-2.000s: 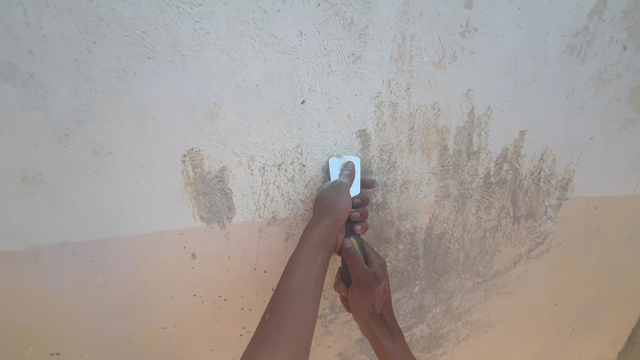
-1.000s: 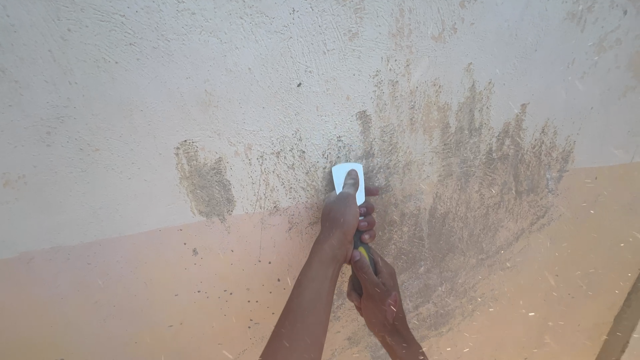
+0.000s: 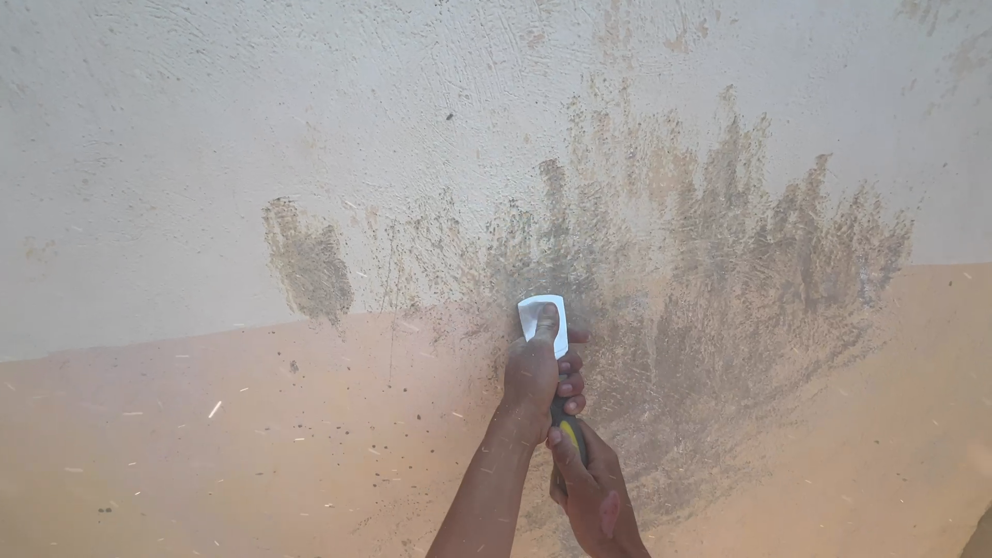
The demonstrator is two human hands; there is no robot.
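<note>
A scraper with a broad metal blade (image 3: 530, 310) and a dark handle with a yellow inset (image 3: 570, 435) lies against the wall (image 3: 194, 194), blade uppermost. My left hand (image 3: 535, 372) is closed around the upper handle, its thumb pressed flat on the blade. Lower down, my right hand (image 3: 593, 484) grips the handle's end, its thumb beside the yellow part. Just above and to the right of the blade the wall's coat is scraped to a rough grey-brown patch (image 3: 721, 256).
A smaller scraped patch (image 3: 310, 260) is at the left. The wall is whitish above and has an orange painted band (image 3: 232, 434) below. Pale flecks hang in front of it. A brown edge (image 3: 978, 535) shows at bottom right.
Both hands and the scraper have moved down the wall relative to the scraped patches. Many pale flecks now show in the air; two seconds ago hardly any did.
</note>
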